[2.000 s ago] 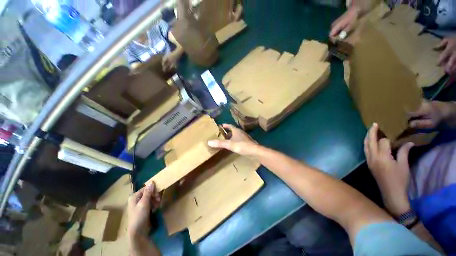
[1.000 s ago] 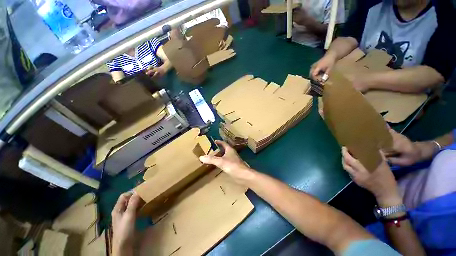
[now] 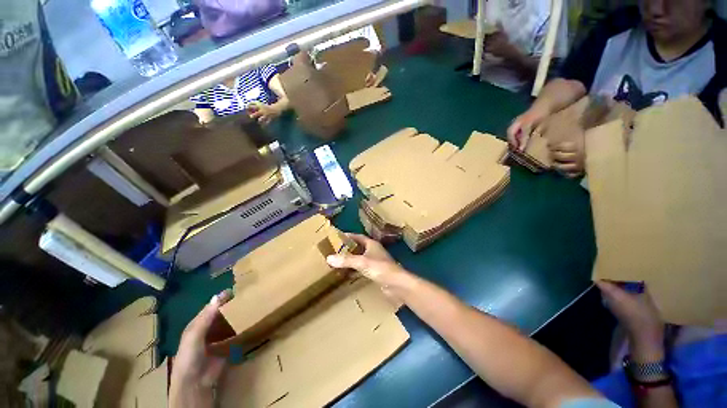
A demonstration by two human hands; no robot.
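A part-folded mailer box [image 3: 283, 279] is between my hands, with a long wall facing me standing up and its lid panel lying away from me. My left hand [image 3: 198, 351] holds its left end, fingertips on the top corner. My right hand [image 3: 368, 259] grips its right end, thumb on the near wall and fingers at the folded side wall. The inside of the left end is hidden by my hand. A flat box blank [image 3: 335, 347] with short dark slots lies under the box, nearest me.
A blank stack [image 3: 434, 183] lies beyond my right hand. A grey machine [image 3: 247, 223] with cardboard on top and a white-and-blue strip [image 3: 332, 171] stand behind the box. A coworker at right holds a large cardboard sheet [image 3: 666, 207]. More cardboard [image 3: 127, 351] lies at left.
The long near wall of the box has come more upright between my hands. My view has shifted, so the coworkers opposite show more. The coworker at right has turned the cardboard sheet broad side on.
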